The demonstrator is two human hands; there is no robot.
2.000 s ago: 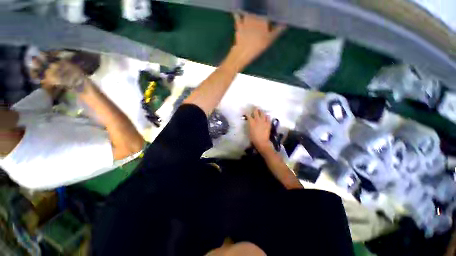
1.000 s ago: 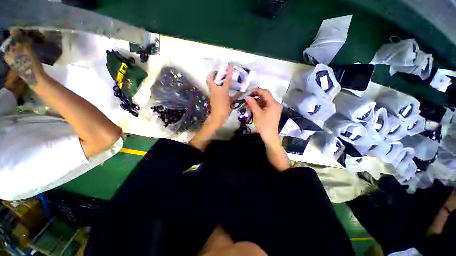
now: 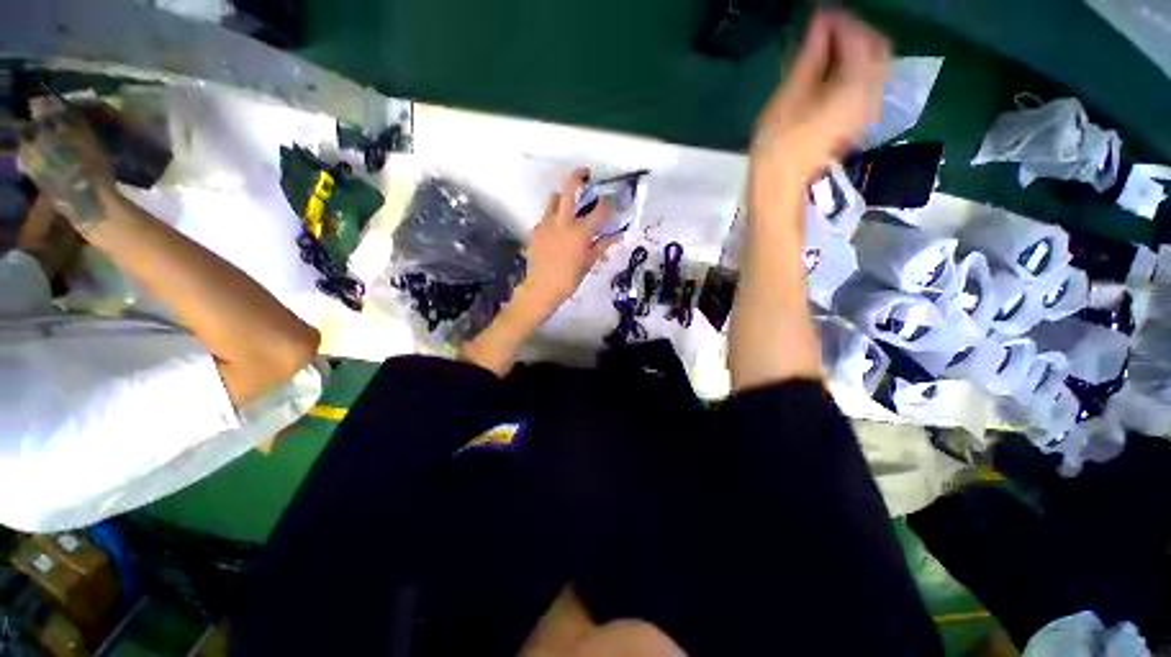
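My left hand [image 3: 563, 252] is around the near left side of a small box [image 3: 616, 202] with a pale inside and dark edge, on the white tabletop. My right hand [image 3: 828, 96] is blurred and raised at the upper right, over the green belt; whether it holds anything is unclear. Several coiled black cables [image 3: 673, 282] lie near the table's front edge, right of my left hand. A crumpled clear bag [image 3: 459, 238] with black cables lies left of my left hand.
White sleeves with dark centres [image 3: 904, 318] are massed on the right. A green bag with yellow marking [image 3: 321, 205] lies left. The green belt [image 3: 552, 77] runs beyond, carrying a white bag [image 3: 1056, 139]. Another person's arm [image 3: 173, 276] is at the left.
My right hand has moved from the cables near my left hand up and right over the belt. My left hand stays at the small box. Cables my right hand partly covered now show.
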